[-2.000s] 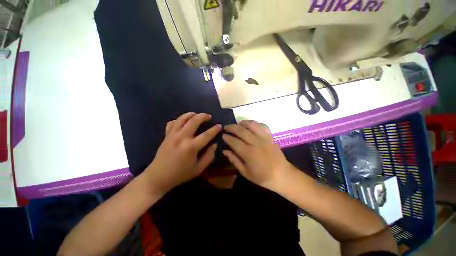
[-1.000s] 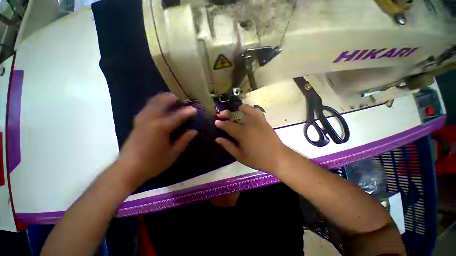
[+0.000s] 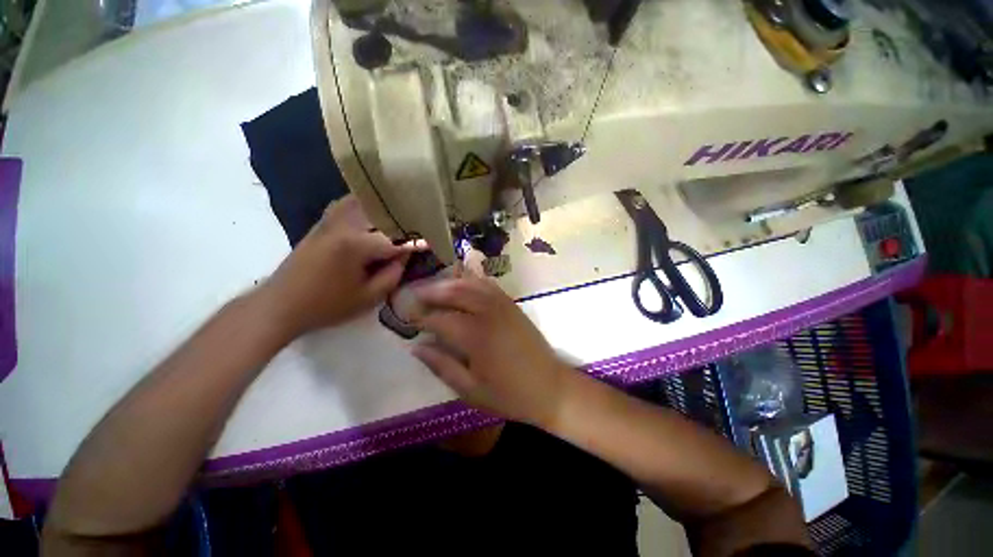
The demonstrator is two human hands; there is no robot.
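A black cut panel (image 3: pixel 295 159) lies on the white table, partly behind the left end of the cream HIKARI machine head (image 3: pixel 621 120). Its near end is gathered up under my hands, close to the presser foot and needle (image 3: pixel 463 242). My left hand (image 3: pixel 343 267) pinches the cloth just left of the needle. My right hand (image 3: pixel 479 337) is bent over the cloth's near edge, with its fingertips close to my left fingers. A small loop of dark cloth edge shows between the hands. The exact grip of the right fingers is partly hidden and blurred.
Black-handled shears (image 3: pixel 670 272) lie on the machine bed to the right. The table has a purple edge (image 3: pixel 653 357). A blue crate (image 3: pixel 871 413) with a clear bag and white card stands below right. A power switch (image 3: pixel 887 242) with a red button is at the table's right end.
The black panel has moved up and away, and much less of it shows on the table. Both hands have come together at the cloth's near end by the needle. The view has shifted.
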